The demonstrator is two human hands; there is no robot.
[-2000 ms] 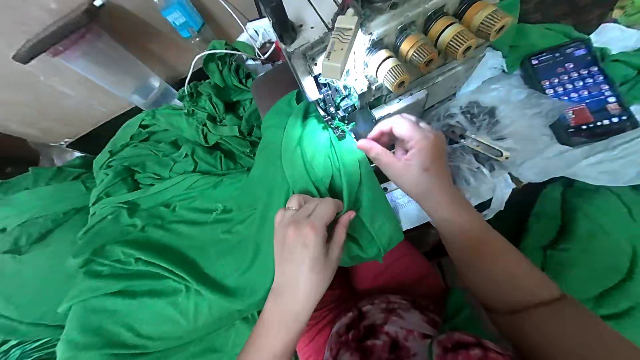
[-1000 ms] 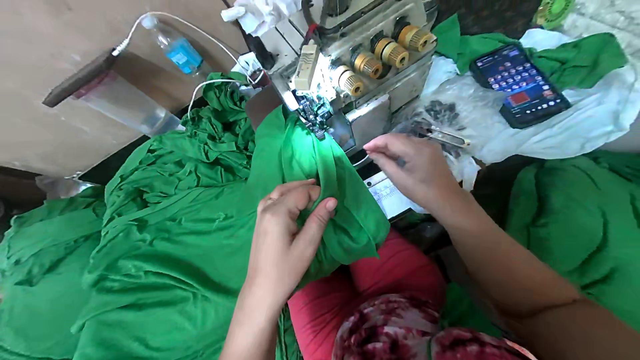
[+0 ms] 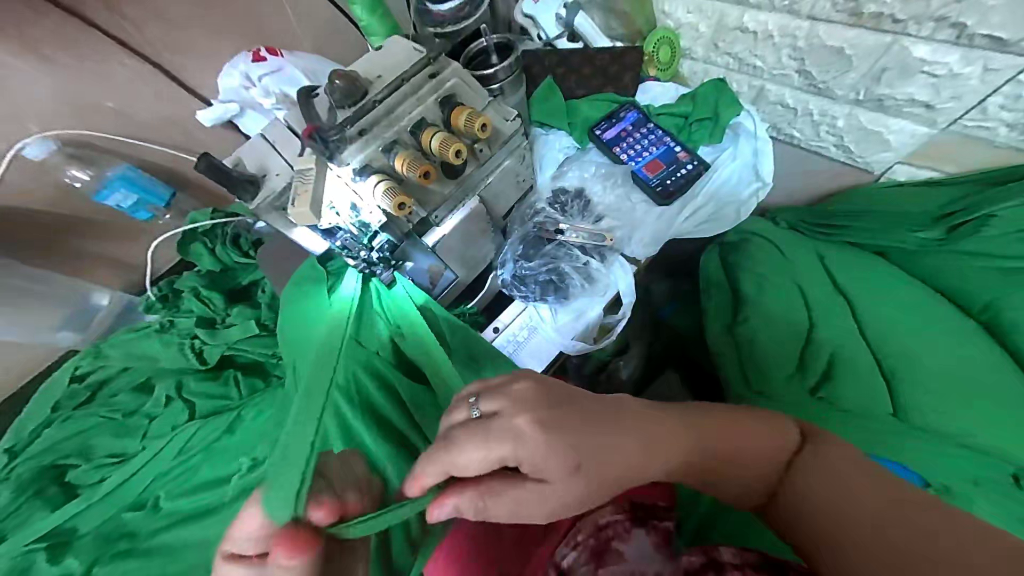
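Green knit fabric (image 3: 368, 384) runs from under the lit presser foot (image 3: 376, 260) of an overlock sewing machine (image 3: 472, 200) down toward my lap. At the bottom, my left hand (image 3: 300, 512) pinches a folded green band of it between thumb and fingers. My right hand (image 3: 528, 456), with a ring on one finger, holds the narrow edge of the same band between thumb and forefinger, just right of the left hand. Part of my left hand is hidden by the band.
Gathered green fabric (image 3: 160, 400) lies at left, more (image 3: 864, 320) at right. Right of the machine are a smartphone (image 3: 650, 152), plastic bags (image 3: 688, 200) and thread snips (image 3: 580, 234). A plastic bottle (image 3: 112, 180) and white cable lie upper left.
Both hands have moved down, away from the machine, toward my lap. My right hand has left the area beside the presser foot and now holds the band. The view has shifted.
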